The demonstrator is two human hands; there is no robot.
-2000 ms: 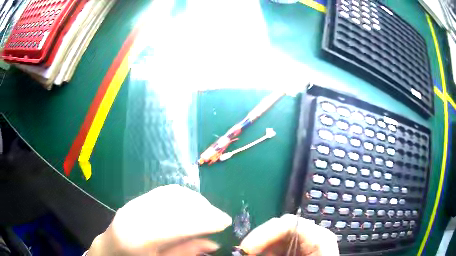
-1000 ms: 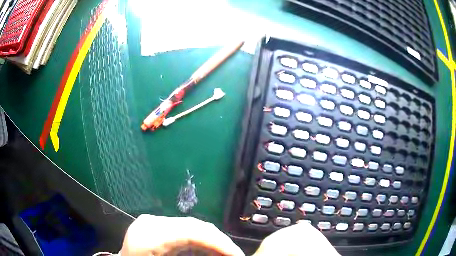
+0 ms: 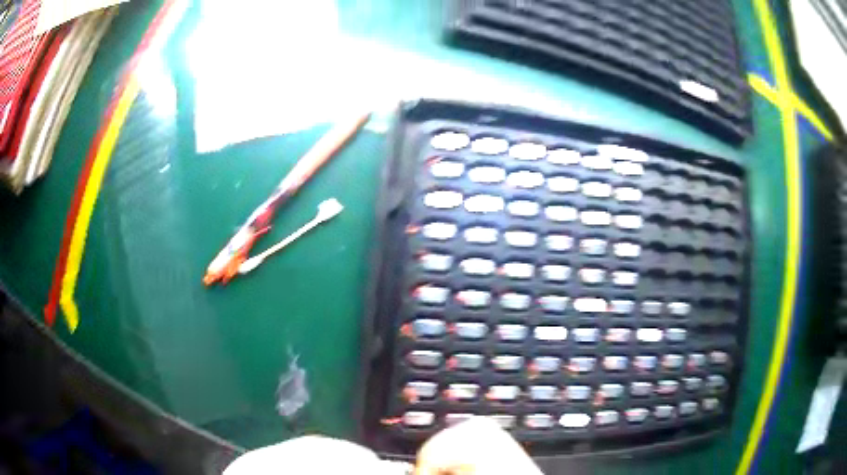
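My left hand (image 3: 302,458) and my right hand (image 3: 475,451) show at the bottom edge, close together, overexposed and cut off by the frame. Their fingertips and anything between them are hidden or out of the picture. The near black component tray (image 3: 392,232) lies just beyond my right hand. Most of its pockets hold small silver oblong components, some with red wires; the upper right pockets hold none. A small crinkled film scrap (image 3: 293,390) lies on the mat beyond my left hand. The transparent die-cut sheet (image 3: 162,278) lies flat at the left, blurred.
A patterned pen (image 3: 288,197) and a white stick (image 3: 293,237) lie left of the tray. A second black tray (image 3: 604,56) is farther off. A glaring white sheet (image 3: 251,83) lies at the back. Red and yellow tape (image 3: 97,186) runs at left beside stacked papers (image 3: 56,102).
The view has shifted, so the trays, pen and film scrap appear farther left. My hands have dropped lower in the picture than two seconds ago, and the tweezers seen at my right hand then no longer show.
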